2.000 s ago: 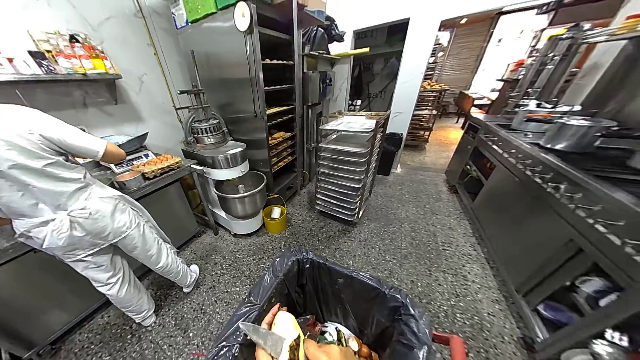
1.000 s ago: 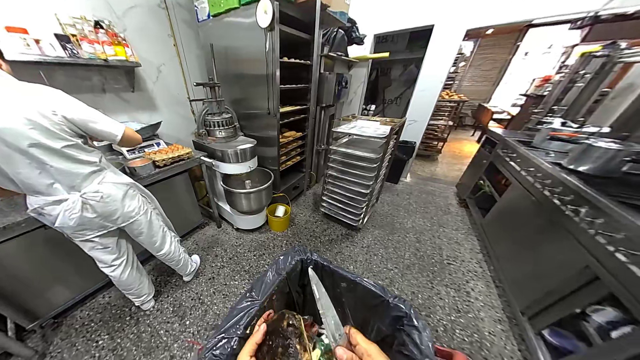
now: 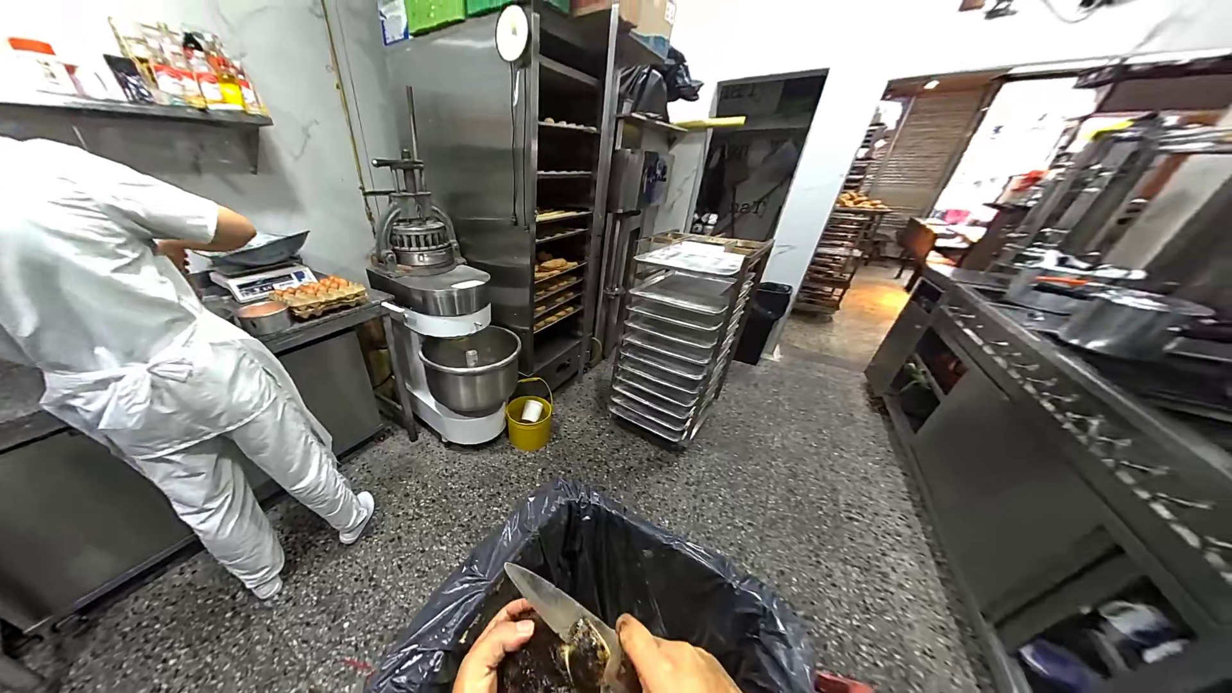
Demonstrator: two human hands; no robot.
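Low in the view, my left hand (image 3: 496,650) grips a dark brown piece of food (image 3: 539,654) whose kind I cannot tell. My right hand (image 3: 674,659) holds a kitchen knife (image 3: 558,606), its blade pointing up and left across the dark piece. A yellowish patch shows beside the blade. Both hands are over a bin lined with a black plastic bag (image 3: 674,568). The knife's handle is hidden by my right hand.
A co-worker in white (image 3: 183,337) stands at the left counter near a scale (image 3: 265,281) and eggs (image 3: 322,294). Ahead are a floor mixer (image 3: 462,371), a yellow bucket (image 3: 529,423) and a tray rack (image 3: 674,337). A stove (image 3: 1068,385) lines the right.
Two seconds ago a pale surface of the piece showed in my left hand; now a dark surface faces up. The blade, pointing nearly upright a second ago, now slants left across the piece.
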